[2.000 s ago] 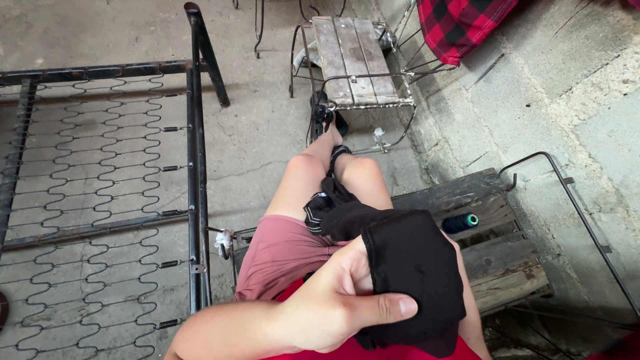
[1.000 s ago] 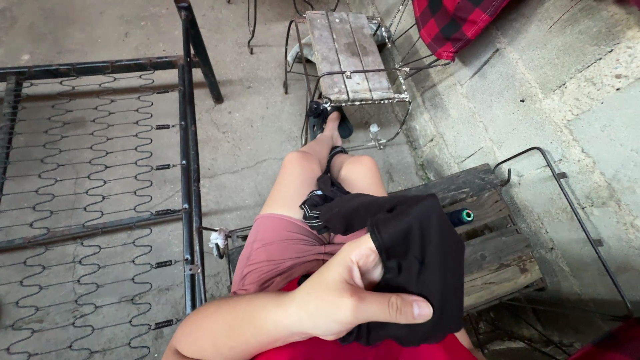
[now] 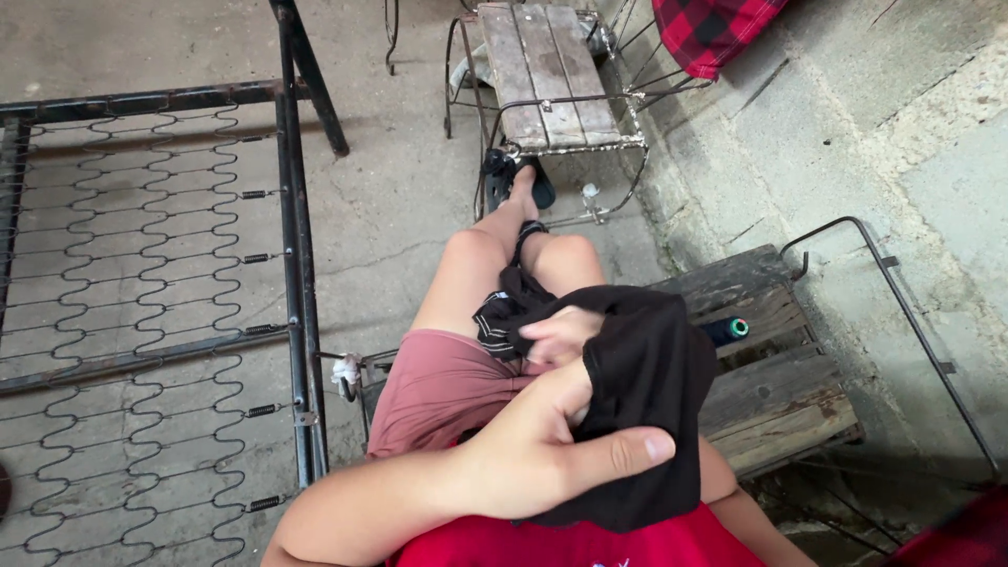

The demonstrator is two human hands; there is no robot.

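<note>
A black piece of fabric (image 3: pixel 646 394) is draped over my lap and raised near my chest. My left hand (image 3: pixel 551 449) grips it, the thumb lying on top and the other fingers hidden beneath the cloth. Just beyond, my right hand (image 3: pixel 563 335) shows partly past the far edge of the cloth, blurred; whether it holds anything is not clear. The cloth continues down between my thighs, where a part with white stripes (image 3: pixel 496 327) lies. A spool of dark thread with a green end (image 3: pixel 724 331) lies on the wooden slatted bench to the right.
The slatted bench (image 3: pixel 787 394) stands beside me against a concrete block wall (image 3: pixel 850 157). A metal frame with wavy springs (image 3: pixel 295 236) is on the left. Ahead stands a metal chair with a wooden slat seat (image 3: pixel 543 71), and red-black checked cloth (image 3: pixel 709 31) hangs at the upper right.
My right hand has come into sight beyond the fabric, where it was hidden before. My left hand keeps its hold on the black cloth.
</note>
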